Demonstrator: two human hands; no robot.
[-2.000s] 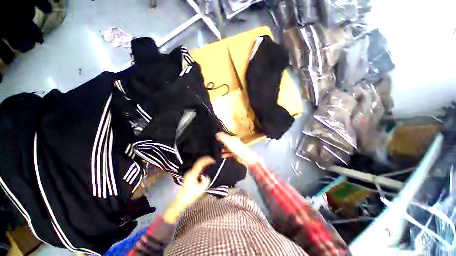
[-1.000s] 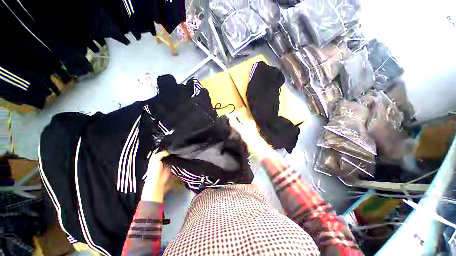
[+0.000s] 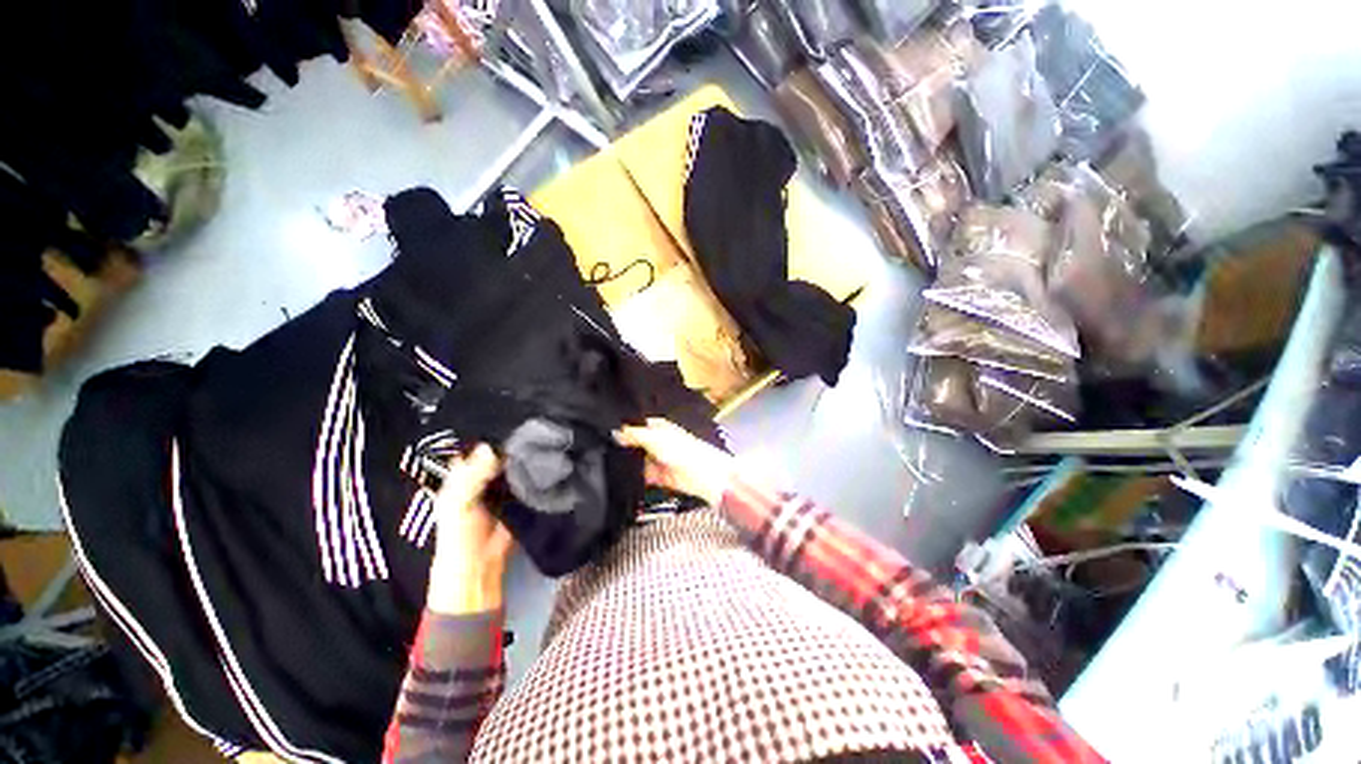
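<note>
A black knit garment [image 3: 560, 533] is held between my hands just in front of my apron, with a grey inner patch showing in its opening. My left hand [image 3: 469, 500] grips its left edge. My right hand [image 3: 667, 455] grips its right edge. More black garments [image 3: 493, 299] with white stripes lie behind it. A wide black piece [image 3: 254, 493] with long white stripes and piping lies to the left. Another black piece [image 3: 739, 224] lies over the yellow cardboard box [image 3: 627, 224]. A thin black cord [image 3: 618, 275] loops on the cardboard.
Bagged brown and grey garments [image 3: 993, 284] are stacked at the right. A pale blue-green frame bar [image 3: 1269, 448] and a printed white sheet [image 3: 1269, 731] are at the lower right. Dark garments [image 3: 135, 90] fill the upper left. A white bar [image 3: 515, 158] stands behind the pile.
Since one second ago my hands have come closer together. The opened garment is gathered smaller, and its grey patch has shrunk. Two seconds ago both hands were apart above the cloth.
</note>
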